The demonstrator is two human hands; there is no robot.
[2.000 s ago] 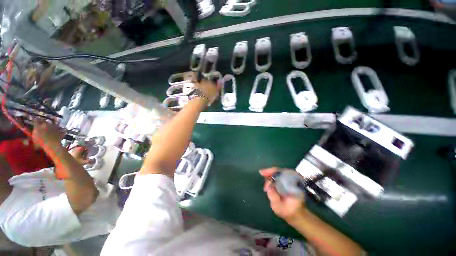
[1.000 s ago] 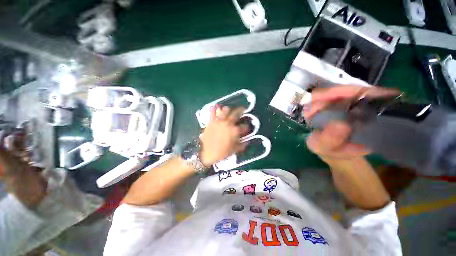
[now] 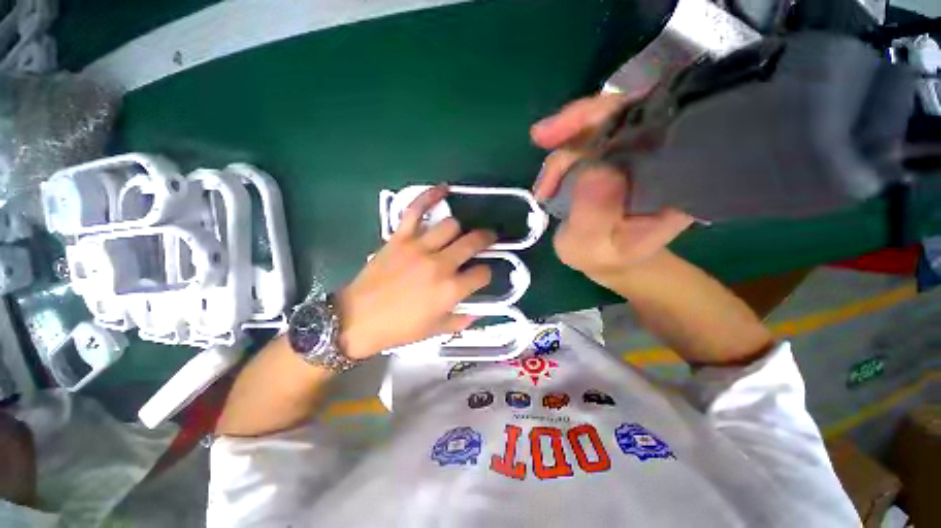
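Three white looped housings (image 3: 528, 232) lie fanned on the green bench (image 3: 341, 113), loops pointing right. My left hand (image 3: 418, 273) lies over their solid ends, fingers spread and pressing on them. My right hand (image 3: 619, 196) holds a dark grey electric screwdriver (image 3: 764, 134), blurred. Its tip is near the rounded loop end of the uppermost housing; whether it touches a screw cannot be told. The fingers and driver body hide the grip.
A pile of white housings (image 3: 237, 248) lies at the left, with a flat white bar (image 3: 191, 384) and a small looped part (image 3: 85, 356) below. Clear plastic wrap (image 3: 62, 124) is far left. The pale rail (image 3: 206, 46) runs along the top left. A silver feeder part (image 3: 696, 36) shows behind the driver.
My left hand has gone from the housings on the belt to the fanned set near me. My right hand has brought the driver left to the uppermost housing's loop end. The view has shifted.
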